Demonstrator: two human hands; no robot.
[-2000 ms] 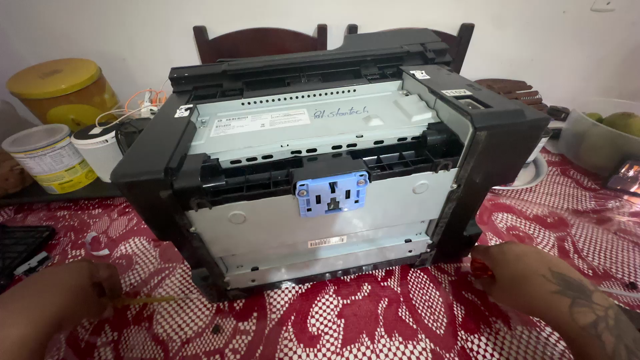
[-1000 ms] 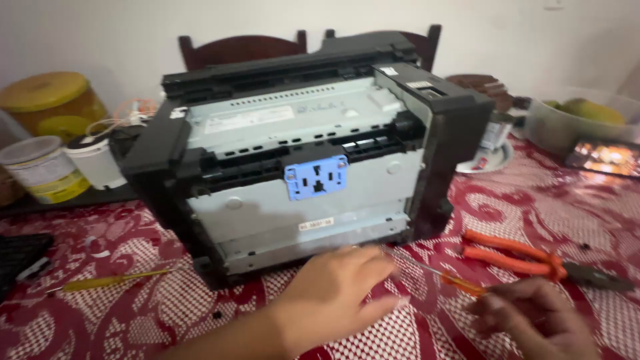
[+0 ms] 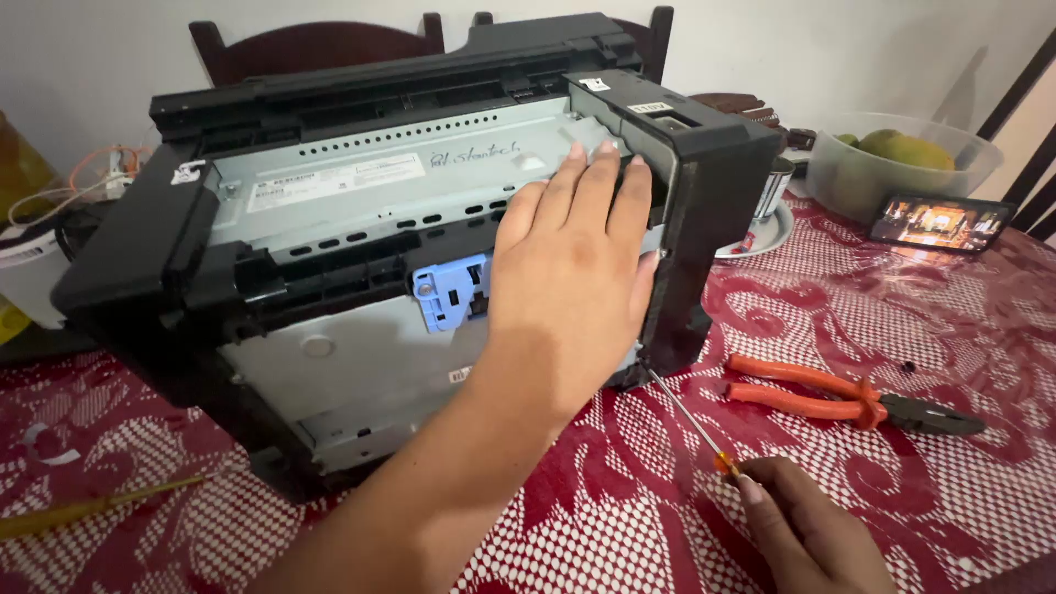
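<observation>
A black printer with bare metal panels stands on the table, a blue plastic bracket on its near side. My left hand lies flat, fingers spread, over the printer's right part and covers some of the bracket. In my right hand is a screwdriver with an orange handle, gripped between thumb and fingers. Its tip meets the printer's lower right corner; whether it sits in a screw cannot be told.
Orange-handled pliers lie right of the screwdriver. A yellow-handled screwdriver is at the left. Behind stand a clear bowl of fruit, a lit phone, a metal plate and chairs. A patterned red tablecloth covers the table.
My left hand has gone from the table in front of the printer up onto it. The orange screwdriver, in my right hand a second ago, now touches the printer's lower corner.
</observation>
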